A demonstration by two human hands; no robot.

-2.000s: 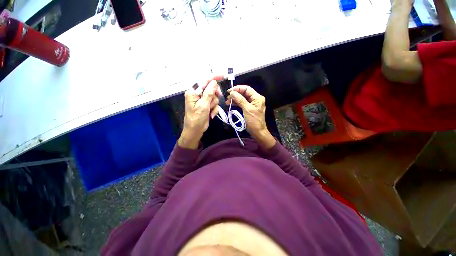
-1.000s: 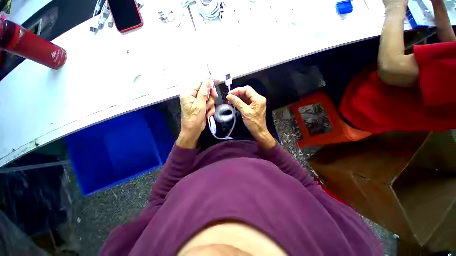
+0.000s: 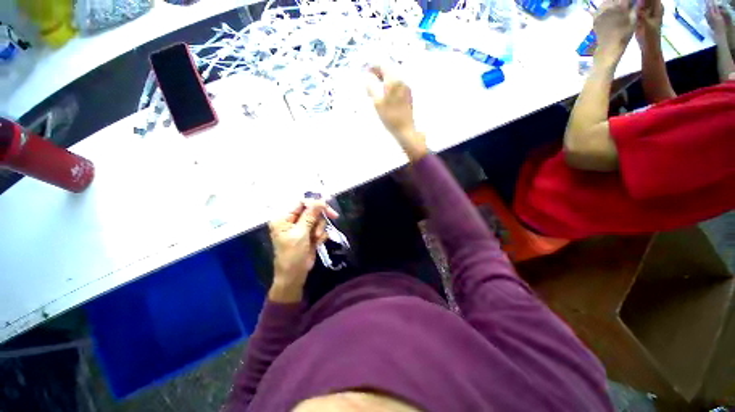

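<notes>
My left hand is closed on a small white coiled cable at the table's front edge. A plug end shows at the fingertips and the loops hang below on the right side of the hand. My right hand is reached out over the white table, at the near right side of a tangled heap of white cables. Its fingers are partly curled and blurred by overexposure; I cannot tell if they hold anything.
A red-cased phone and a red flask are on the table's left. A small blue block and a blue-and-white packet lie right of the heap. A person in red works at right. A blue bin is below.
My right hand has left the cable and moved forward over the table towards the heap. My left hand keeps the cable. The view has tilted up and shows more of the heap.
</notes>
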